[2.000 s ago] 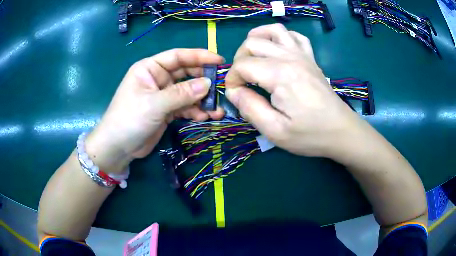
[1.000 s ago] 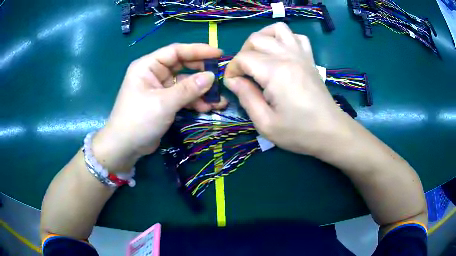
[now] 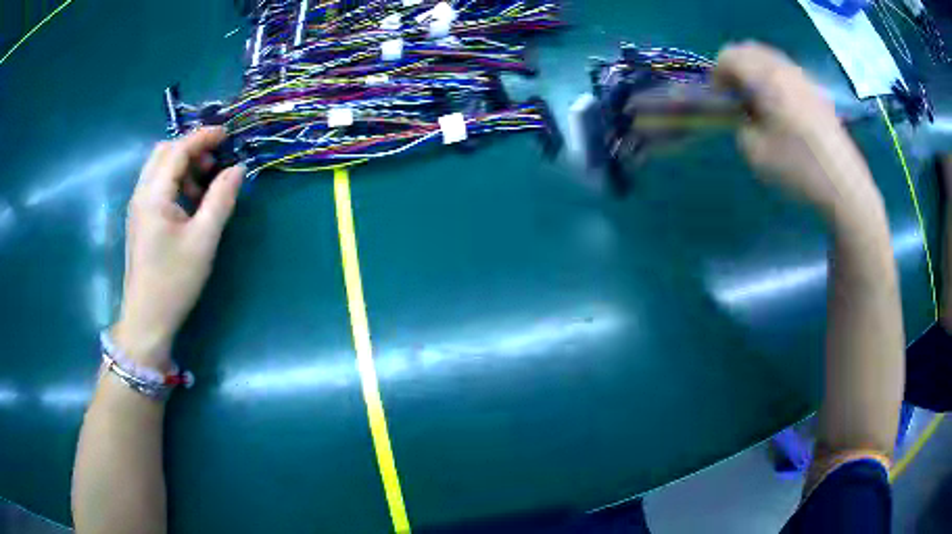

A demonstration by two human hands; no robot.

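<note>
My left hand [image 3: 180, 224] is at the left end of the harness pile [image 3: 386, 99], thumb and fingers around a black connector housing [image 3: 221, 152]. The pile is many coloured wire bundles with white labels and black connectors. My right hand [image 3: 799, 125] is blurred at the right. Its fingers are closed on a blurred wire harness [image 3: 684, 113] that stretches left over the side pile of harnesses [image 3: 663, 63]. The harness's far end cannot be told clearly from the side pile.
A yellow tape line [image 3: 360, 334] runs along the green tabletop [image 3: 543, 375]. A white-blue sheet [image 3: 856, 52] lies at the far right, with more dark wires [image 3: 913, 102] beside it. Part of another person's arm and dark sleeve [image 3: 929, 367] shows at the right edge.
The view has shifted towards the far side. My hands have moved apart: left to the main pile, right to the side pile. The harnesses near me and the pink-edged card are out of view.
</note>
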